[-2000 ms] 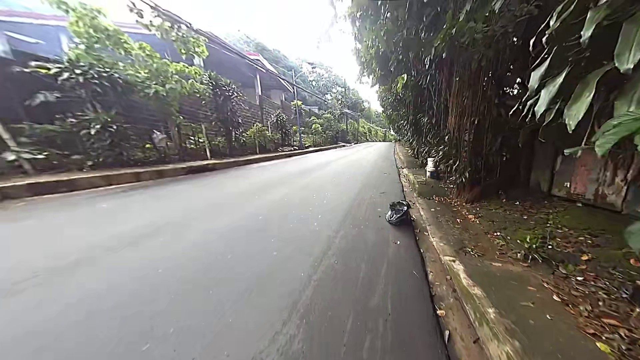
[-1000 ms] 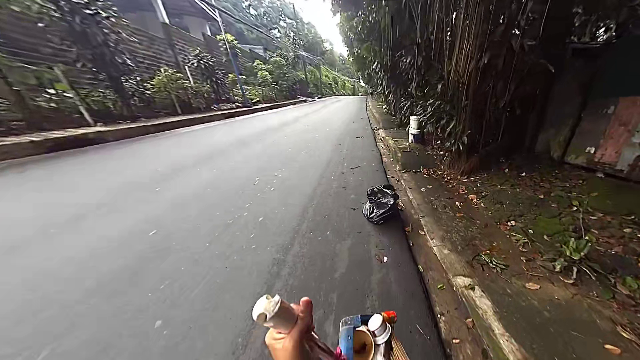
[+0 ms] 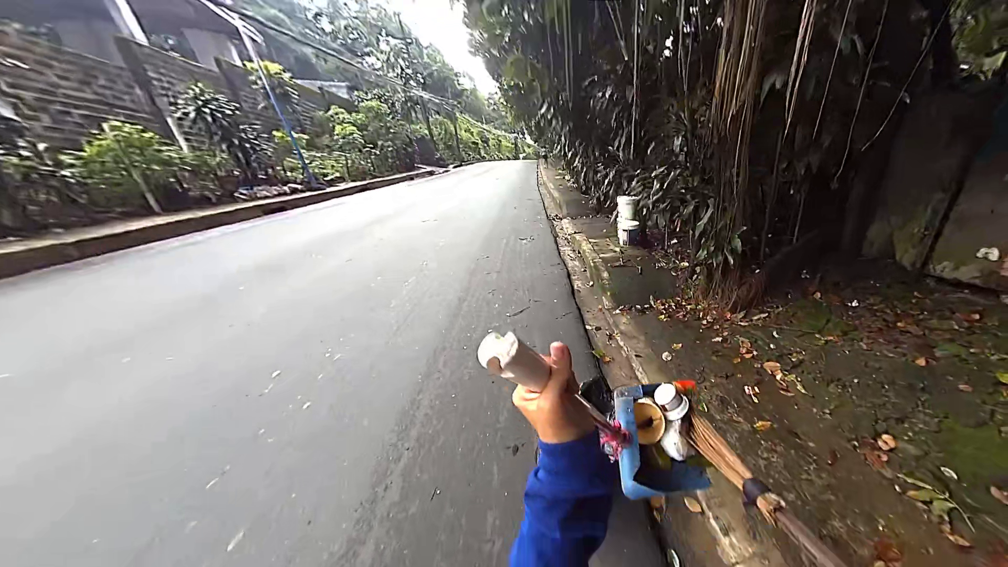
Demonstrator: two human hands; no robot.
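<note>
My left hand (image 3: 555, 398), in a blue sleeve, is closed around the white handle (image 3: 513, 361) of a long-handled dustpan. The blue plastic dustpan (image 3: 626, 441) hangs just right of the hand, with a white-capped container (image 3: 672, 400), a round tan item (image 3: 649, 421) and other litter inside. Pink material (image 3: 613, 439) is tied near its side. A stick broom (image 3: 720, 450) lies against the pan, its handle running out at the lower right. My right hand is out of view. A black plastic bag (image 3: 594, 391) shows only partly behind my left hand.
An asphalt road (image 3: 315, 354) runs ahead. Along its right edge is a concrete curb (image 3: 592, 264), with stacked white buckets (image 3: 628, 220) beyond it and fallen leaves on mossy ground. Hanging roots (image 3: 736, 102) stand right; a low curb (image 3: 197, 228), plants and a wall line the left.
My left hand and the dustpan, not visible two seconds ago, have come into view and risen in the frame. The black bag and the buckets are nearer; the bag is now mostly hidden.
</note>
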